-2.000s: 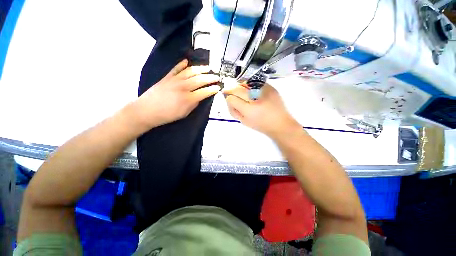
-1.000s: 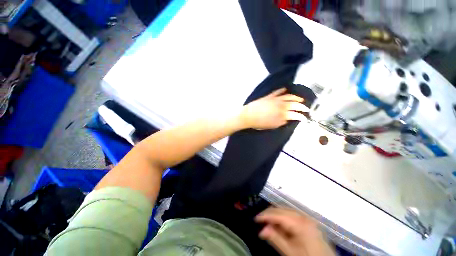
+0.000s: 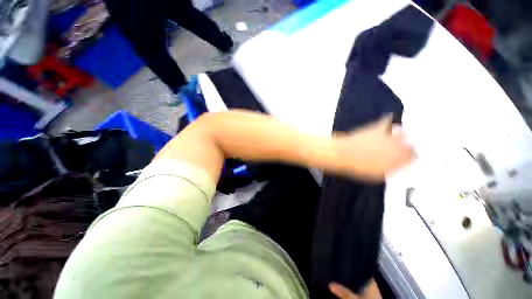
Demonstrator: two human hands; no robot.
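A long black fabric panel lies across the white sewing table and hangs over its front edge toward my lap. My left hand is blurred and lies over the middle of the panel; whether its fingers grip the cloth cannot be told. My right hand is at the bottom edge of the picture, partly cut off and partly hidden, with its fingers at the lower end of the panel. The sewing machine is blurred and cut off at the right edge.
A red ring-shaped item lies by the machine. Blue crates and heaps of dark cloth are at the left. A brown striped bundle is at the lower left. A person's dark-clothed legs are on the speckled floor behind.
The view has swung left, so the machine sits farther right. My left hand has come away from the presser foot area. My right hand has moved to the panel's lower end.
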